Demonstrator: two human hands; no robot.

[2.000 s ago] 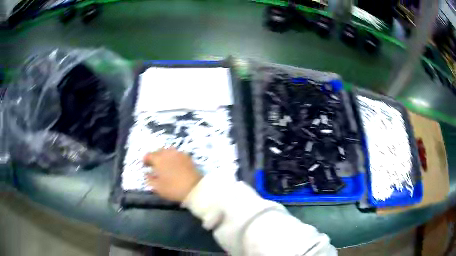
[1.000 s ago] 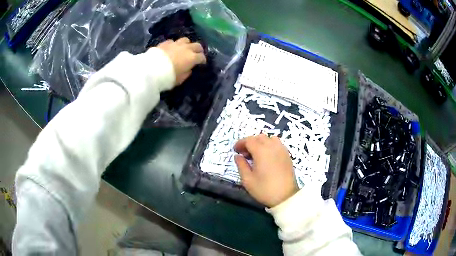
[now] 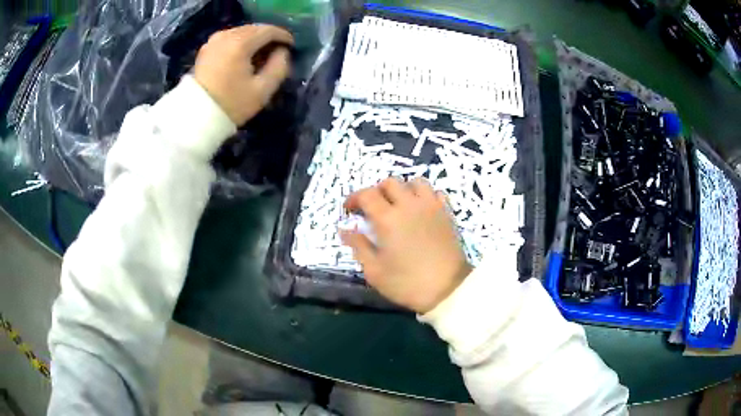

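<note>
The middle tray [image 3: 280,280] has a grey-black rim and holds loose white strips [image 3: 337,175] with stacked strips [image 3: 431,65] at its far end. My right hand [image 3: 406,240] is over the near part of the loose strips, fingers bent; whether it pinches a strip cannot be made out. My left hand [image 3: 244,69] is over the black housings [image 3: 264,138] in the clear plastic bag [image 3: 89,97]. Its thumb and fingers are curled, and whether a housing is between them is hidden.
A tray [image 3: 626,313] of black parts with white patches stands right of the middle tray. A narrow blue tray [image 3: 707,335] of white pieces is at the far right. More strips lie at the far left [image 3: 31,185]. The green bench's curved edge runs along the front.
My left hand has lifted back slightly from the heap in the bag, its thumb now showing. My right hand stays over the strips, with fingers more drawn together. The view has shifted.
</note>
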